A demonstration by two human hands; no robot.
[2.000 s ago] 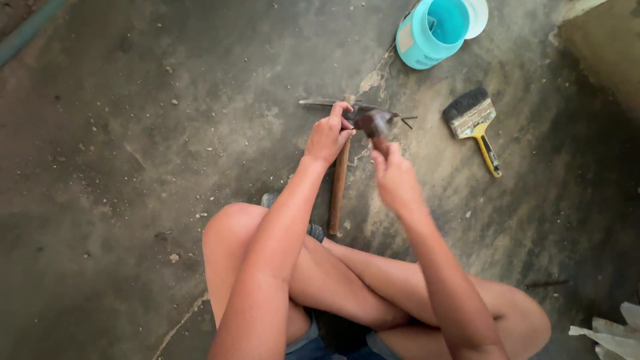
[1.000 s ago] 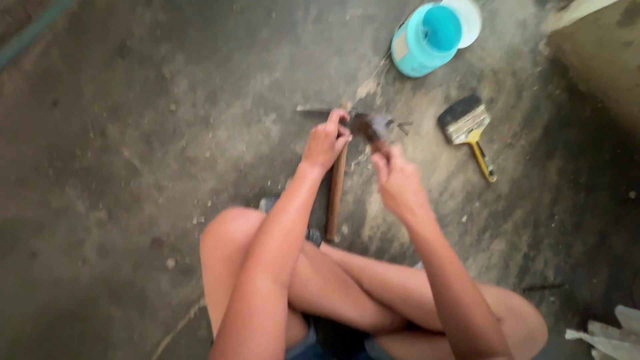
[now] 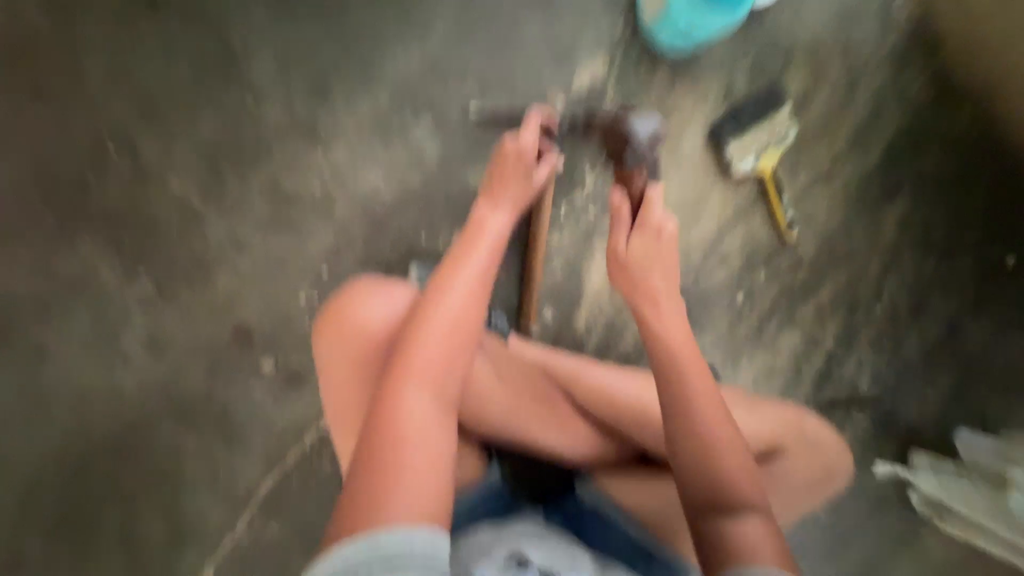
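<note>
My right hand grips a hammer high on its wooden handle, close under the metal head. To its left, my left hand has its fingers closed around the head of a second tool, perhaps a pick or hammer, whose long wooden handle points back toward my crossed legs. The dark metal of that tool runs sideways on both sides of my left fingers, and its right end meets or passes behind the hammer head. Blur hides whether the two heads touch and exactly what the left fingertips pinch.
A wide paintbrush with dark bristles and a yellow handle lies on the concrete floor to the right. A turquoise plastic container stands at the top edge. Pale crumpled sheets lie at the lower right.
The view has shifted, so the turquoise container is now cut off by the top edge. Both hands keep their holds, with no other plain change.
</note>
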